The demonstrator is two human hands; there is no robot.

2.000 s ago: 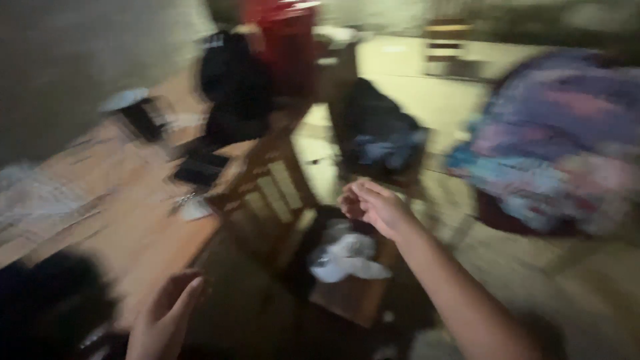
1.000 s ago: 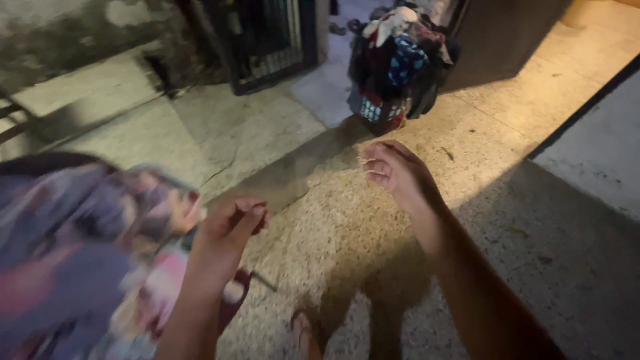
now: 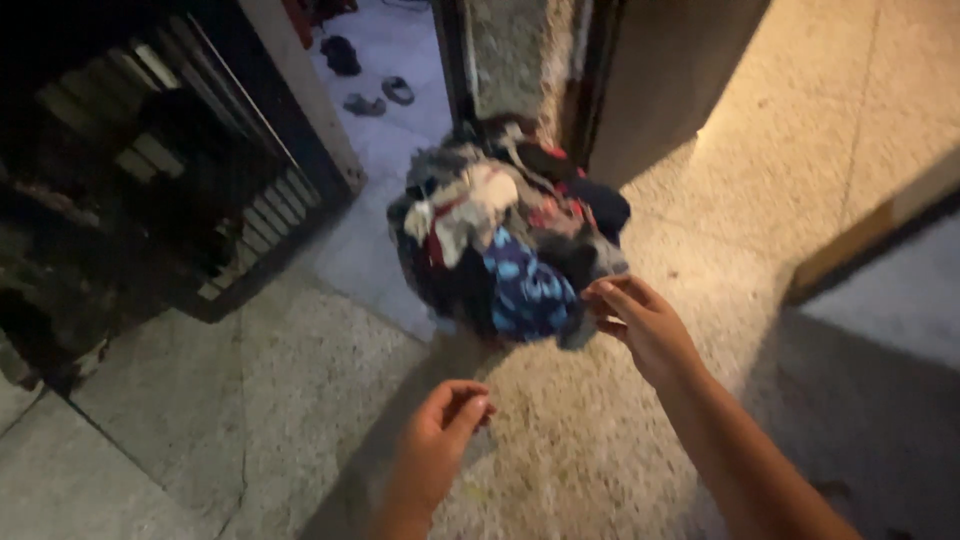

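A large heap of mixed clothes [image 3: 487, 202] fills the upper middle of the head view; whatever it rests in is hidden beneath it. On its near side hangs a dark blue cloth with light blue patterning [image 3: 529, 289]. My right hand [image 3: 637, 322] is at the heap's lower right edge in the picture, fingers curled and slightly apart, with nothing seen in them; whether it touches the cloth I cannot tell. Lower, over the speckled floor, my left hand [image 3: 446, 427] is half curled and holds nothing visible.
A dark barred metal gate [image 3: 277, 217] stands at the left. Several shoes [image 3: 364, 103] lie on the pale floor of the doorway behind the heap. A brown door panel [image 3: 660, 82] rises at the upper right, and a wall or panel edge [image 3: 877, 240] juts in from the right.
The view has swung from a wooden table and chair, past a colourful cloth pile, to the clothes heap, which is now much closer. Both hands still hold nothing visible.
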